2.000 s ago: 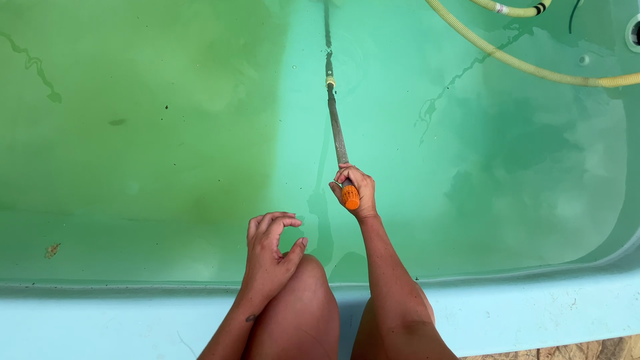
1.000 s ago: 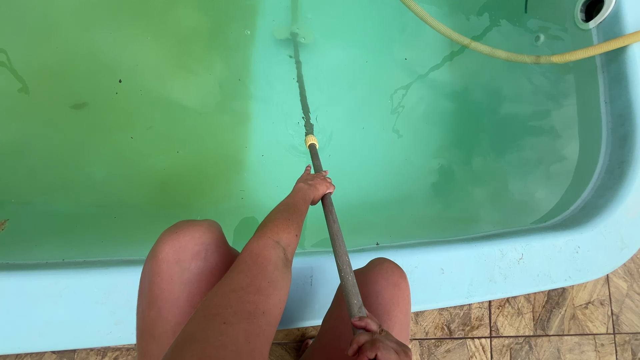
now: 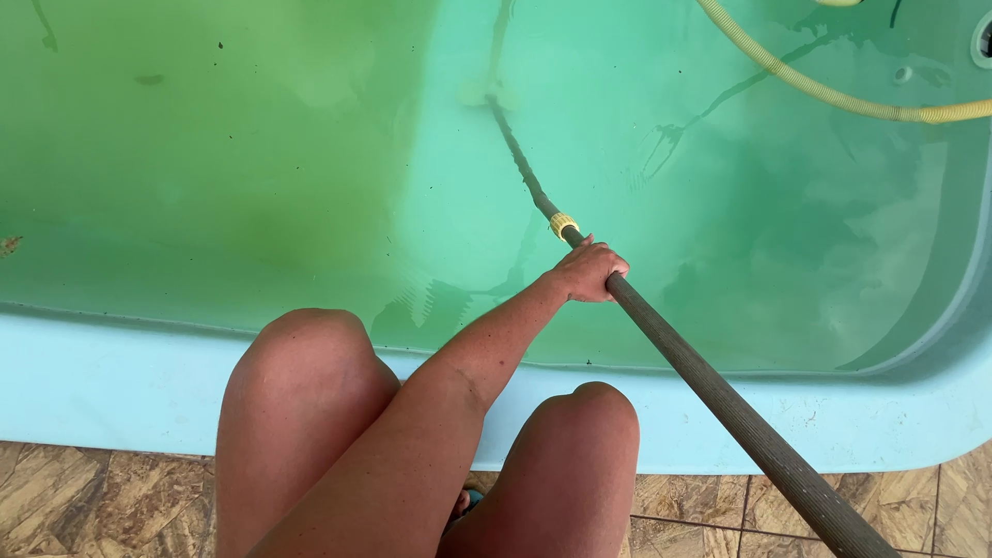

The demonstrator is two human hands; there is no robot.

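Observation:
My left hand (image 3: pixel 593 270) is closed around a long grey ribbed pole (image 3: pixel 721 399), just behind its yellow locking collar (image 3: pixel 563 225). Beyond the collar the thinner pole section slants down into green, murky pool water (image 3: pixel 310 170), where a pale, blurred shape surrounds it near the top centre. From my left hand the pole runs back over the pool rim and leaves the frame at the bottom right. My right hand is out of view.
The light blue pool rim (image 3: pixel 108 372) crosses in front of my knees. A yellow corrugated hose (image 3: pixel 821 91) curves through the upper right, near a round wall fitting (image 3: pixel 984 43). Brown stone-look tiles (image 3: pixel 690 500) lie below the rim. A leaf (image 3: pixel 9 246) floats at the far left.
Two seconds ago my right hand held the pole's orange end and my left was off it. One second ago both hands held the pole; now my right hand has left the view.

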